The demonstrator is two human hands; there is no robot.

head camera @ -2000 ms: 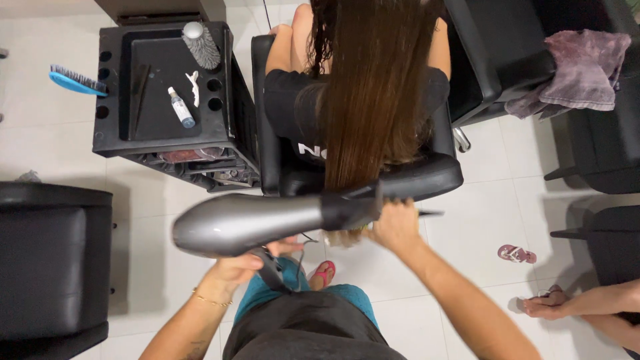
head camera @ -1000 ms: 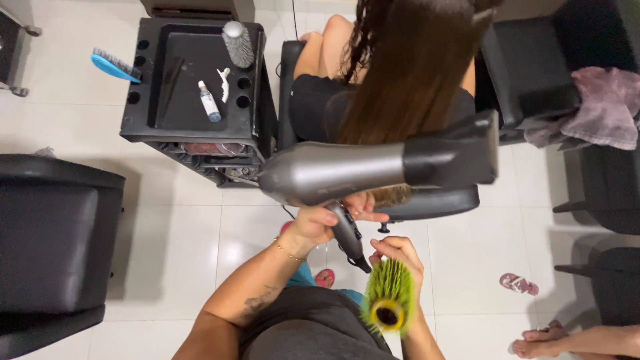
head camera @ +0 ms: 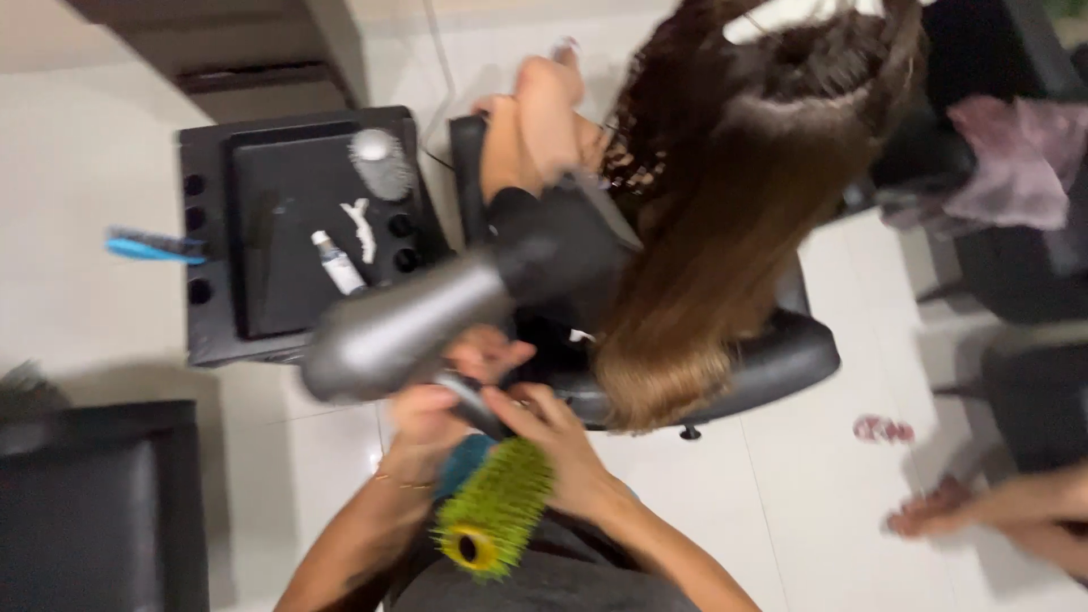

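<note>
A grey hair dryer with a black nozzle points up and right beside a seated person's long brown hair. My left hand is around the dryer's handle. Close to that handle is my right hand, its fingers partly bent. A green round hairbrush hangs below and left of the right hand, which holds it; the handle is hidden. The hair falls loose over the back of a black salon chair, its ends lighter and curved. Motion blurs the dryer and fingers.
At the left, a black trolley bears a grey round brush, a white hair clip, a small bottle and a blue brush. A black chair stands lower left. Another person's foot and a flip-flop are at right.
The dryer has turned from pointing right to pointing up and right. Since one second ago, the green brush has moved left, close under the dryer's handle. The view has shifted and come nearer the hair.
</note>
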